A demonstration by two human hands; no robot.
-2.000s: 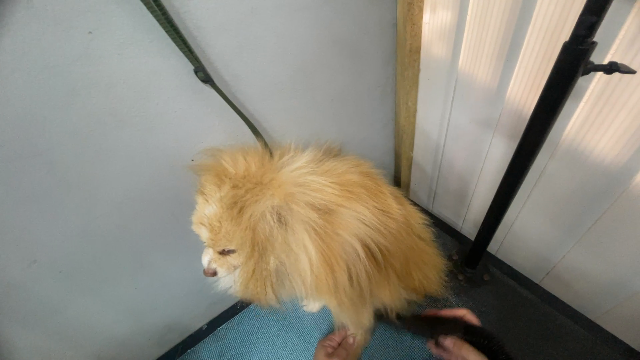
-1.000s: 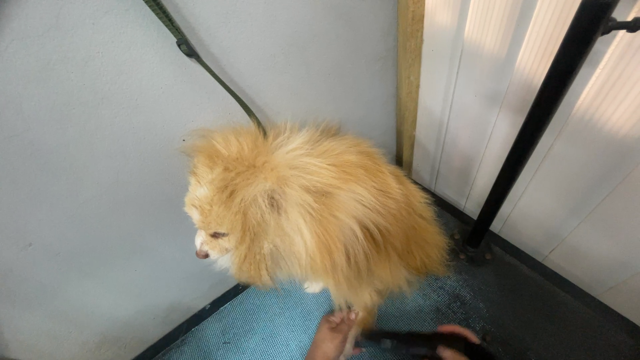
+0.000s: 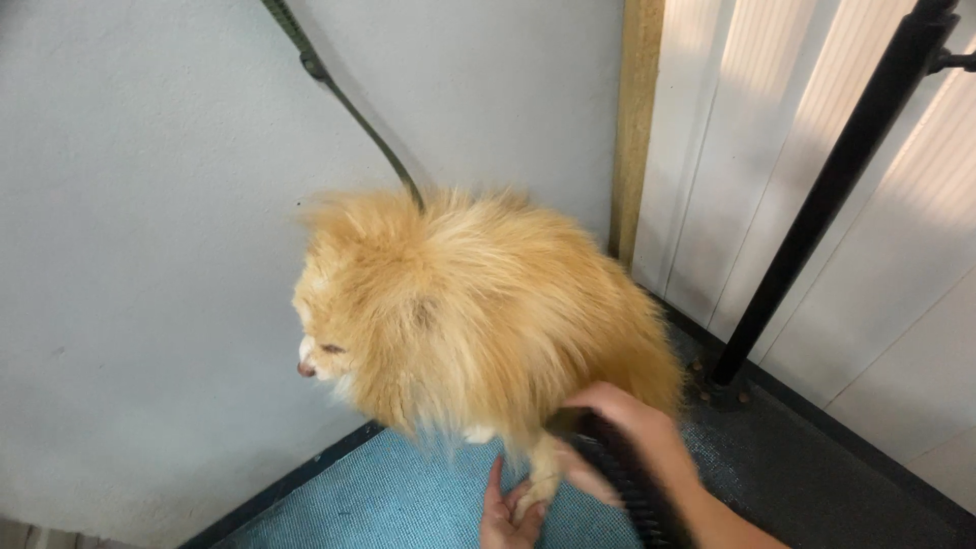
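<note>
A fluffy tan Pomeranian-type dog (image 3: 488, 305) stands facing left, a green leash (image 3: 366, 126) running up from its neck. At the bottom, my left hand (image 3: 512, 518), fingers spread upward, cups the paw of the dog's near front leg (image 3: 543, 473). My right hand (image 3: 640, 427), blurred, is beside that leg against the dog's lower side. It holds the end of a black ribbed hose (image 3: 637, 484), whose nozzle points left toward the fur above the leg. Part of the right hand is hidden behind the hose.
The dog is on a table with a blue textured mat (image 3: 374, 496) and dark edging. A black metal post (image 3: 831, 198) rises from the table at right. A grey wall (image 3: 152, 267) stands behind and at left, with a wooden strip (image 3: 637, 130) and white panels (image 3: 762, 152) at right.
My right hand has moved up and closer to the dog's side with the black hose. My left hand stays low at the dog's leg, its fingers now more spread.
</note>
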